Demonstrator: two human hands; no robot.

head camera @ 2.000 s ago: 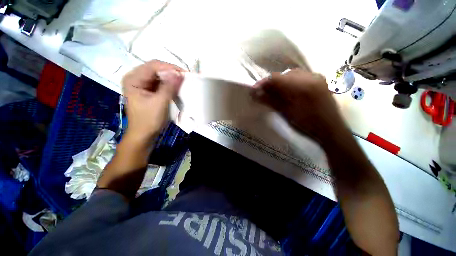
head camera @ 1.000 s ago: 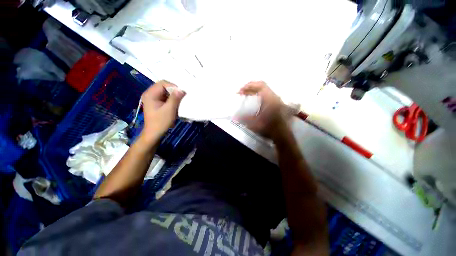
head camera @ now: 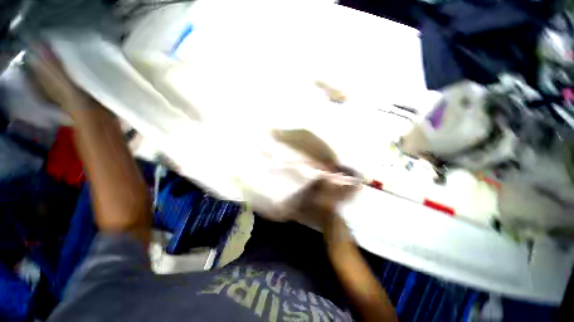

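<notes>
A large white garment piece (head camera: 119, 78) stretches across the left and middle of the white table, its folds blurred. My left hand (head camera: 51, 72) is at the far upper left, blurred, holding the cloth's left end. My right hand (head camera: 324, 192) is near the table's front edge and grips a bunched part of the cloth, with a shaded fold just above it. The fingertips of both hands are too blurred to see in detail. The sewing machine head (head camera: 456, 122) is to the right of my right hand, and no cloth shows under it.
A red tape marker (head camera: 438, 207) lies on the machine bed, with a smaller red mark (head camera: 376, 184) left of it. Greenish snips (head camera: 528, 238) lie at the far right, blurred. Blue crates (head camera: 198, 220) and a red container (head camera: 65, 157) are below the table. Dark cloth (head camera: 484, 38) is at upper right.
My hands have moved from close together to wide apart. My left hand went far up and left, spreading the large cloth. My right hand is lower in view. The view has shifted.
</notes>
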